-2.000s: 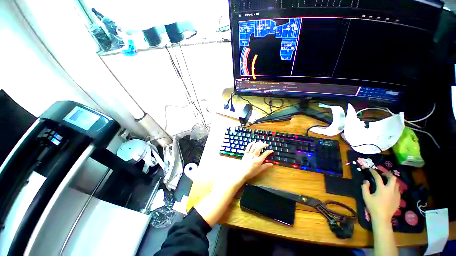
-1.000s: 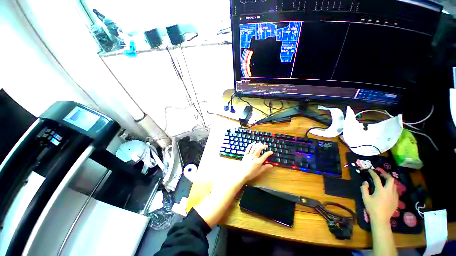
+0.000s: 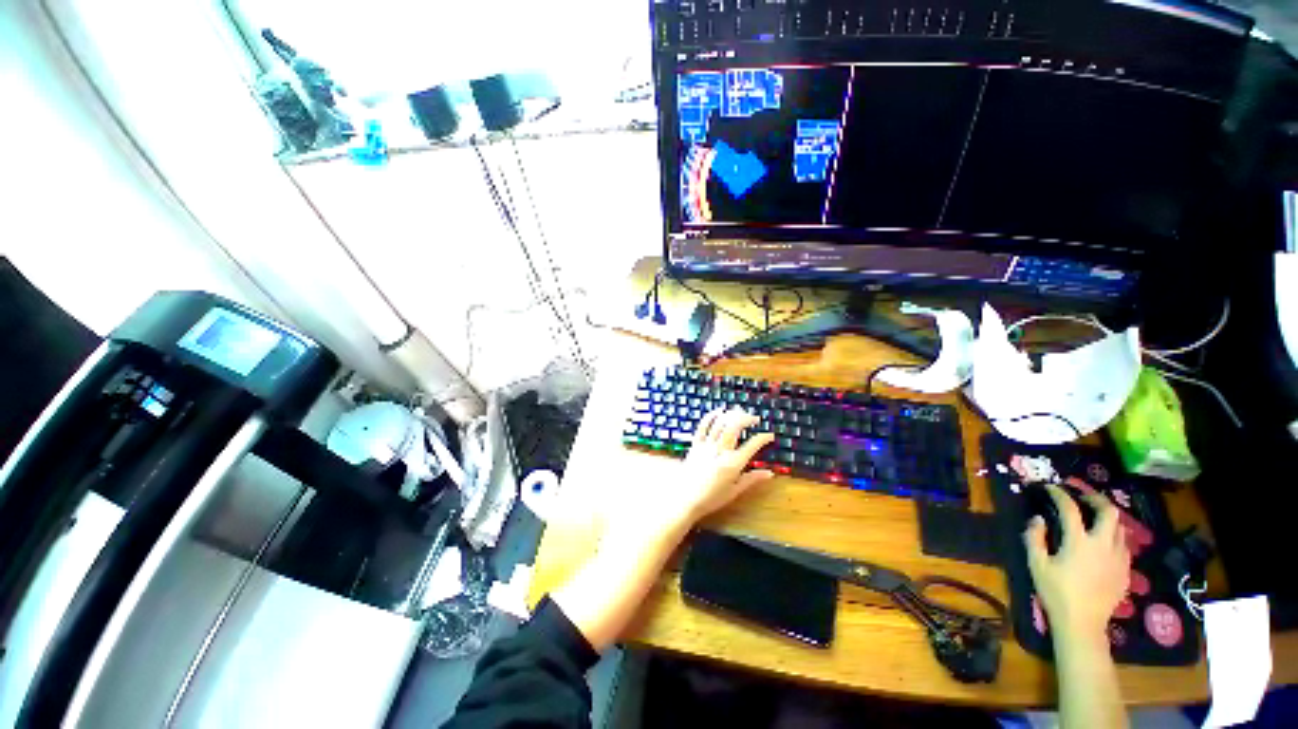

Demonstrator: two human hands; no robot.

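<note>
My left hand (image 3: 725, 463) rests on the lower left-middle part of the backlit black keyboard (image 3: 868, 434), fingers apart on the keys. My right hand (image 3: 1079, 558) lies over a small dark mouse (image 3: 1053, 510), mostly hidden under the fingers, on the black mouse pad (image 3: 1160, 577) with pink-red motifs. The wide monitor (image 3: 1082, 157) shows blue pattern pieces (image 3: 816, 150) at the left of a black field, a tilted blue piece among them, and a red-white curved strip at the lower left.
A smartphone (image 3: 759, 587) and tailor's shears (image 3: 951, 615) lie below the keyboard. A dark square pad (image 3: 961, 530) lies beside the mouse pad. A white moulded item (image 3: 1056, 382) and green packet (image 3: 1156, 427) stand behind it. White paper (image 3: 1238, 658) hangs at right; a large machine (image 3: 235, 427) stands far left.
On the screen, the orange curved strip has gone from its spot, several blue pieces at the top have gone, and a tilted blue piece now shows beside the red-white strip. Both hands stay nearly still.
</note>
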